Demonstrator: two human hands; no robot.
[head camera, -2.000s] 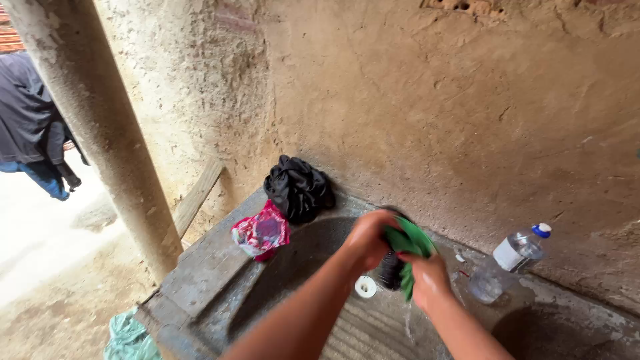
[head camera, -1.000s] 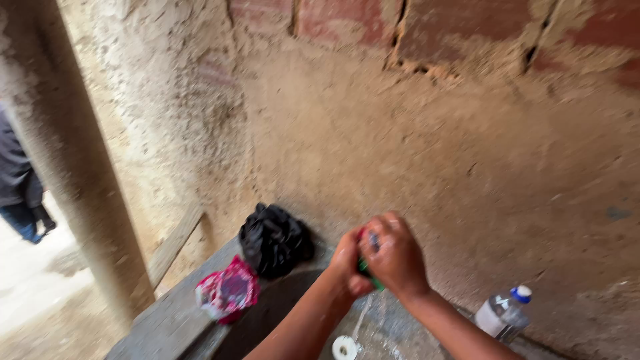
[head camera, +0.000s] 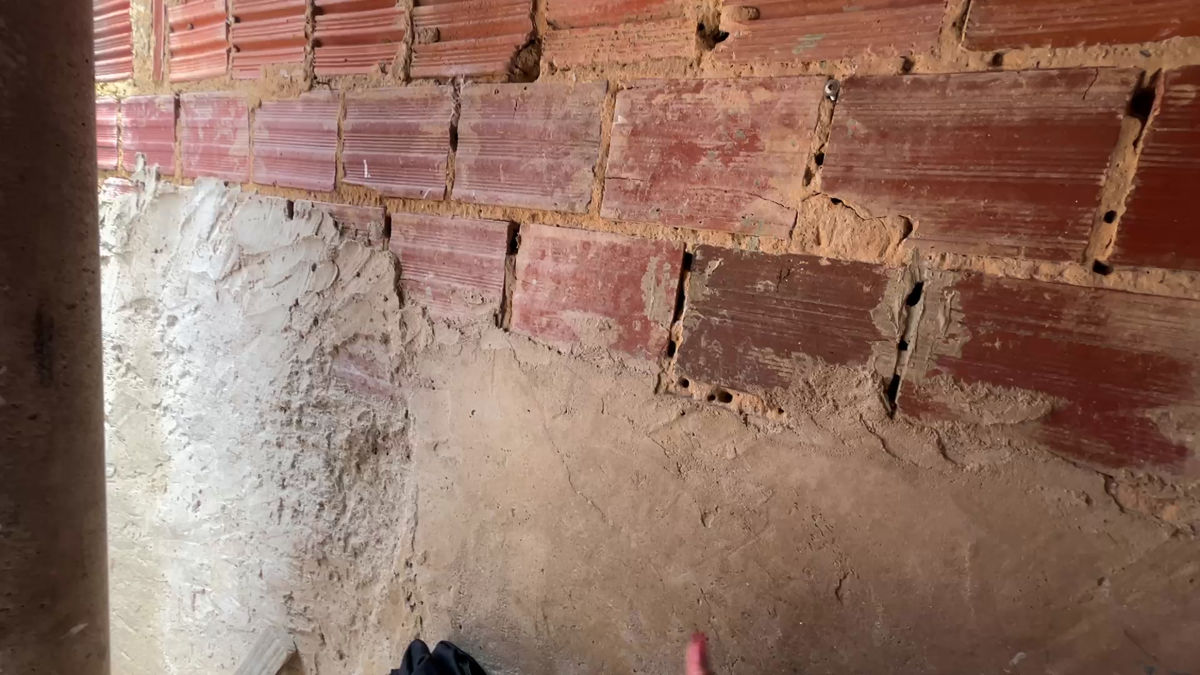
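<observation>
Only a small reddish fingertip of one of my hands (head camera: 697, 653) shows at the bottom edge, right of centre, in front of the plastered wall. Whether it belongs to my left hand or my right hand cannot be told. The rest of both hands and whatever they hold lie below the view. To the left of the fingertip, the top of a bunched black cloth (head camera: 438, 659) rises from the bottom edge, close to the wall.
A rough wall fills the view, with red hollow bricks (head camera: 712, 155) above and brown plaster (head camera: 750, 525) below. Along the left edge stands a dark round post (head camera: 52, 337). The end of a wooden board (head camera: 267, 653) leans at the lower left.
The view has tilted up to the wall. My hands, together on a green cloth two seconds ago, have dropped almost out of sight; the basin, pink cloth and bottle are out of view.
</observation>
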